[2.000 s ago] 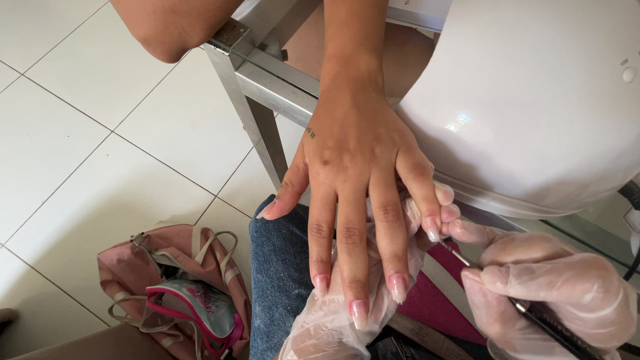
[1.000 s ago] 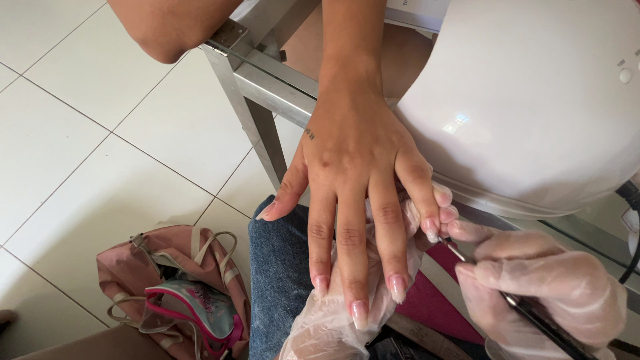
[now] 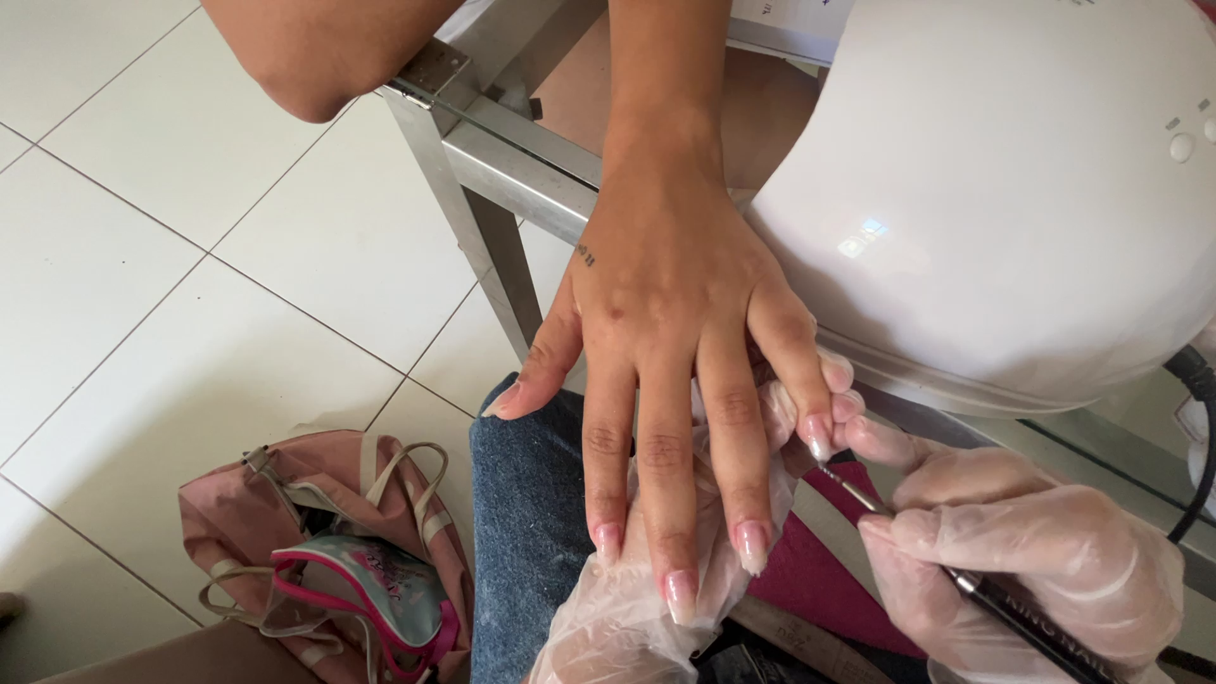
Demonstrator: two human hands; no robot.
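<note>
My right hand (image 3: 1026, 560), in a clear plastic glove, grips a thin nail brush (image 3: 1016, 608) with a black handle and metal ferrule. Its tip touches the end of the little fingernail (image 3: 818, 435) of another person's hand (image 3: 665, 285), which lies palm down with fingers spread and glossy, long nails. Beneath that hand is my gloved left hand (image 3: 627, 617), its fingertips (image 3: 841, 389) holding the side of the little finger. The left palm is mostly hidden under the person's fingers.
A white nail lamp (image 3: 978, 209) stands on a glass table with a metal frame (image 3: 513, 171). A black cable (image 3: 1206, 475) hangs at the right. A pink bag (image 3: 228, 513) with a small pouch (image 3: 399, 579) sits on the tiled floor. A denim-clad leg (image 3: 522, 513) and magenta cloth (image 3: 817, 570) are below.
The brush and my right hand have shifted slightly at the little fingernail. My left hand and the other person's hand stay in about the same place.
</note>
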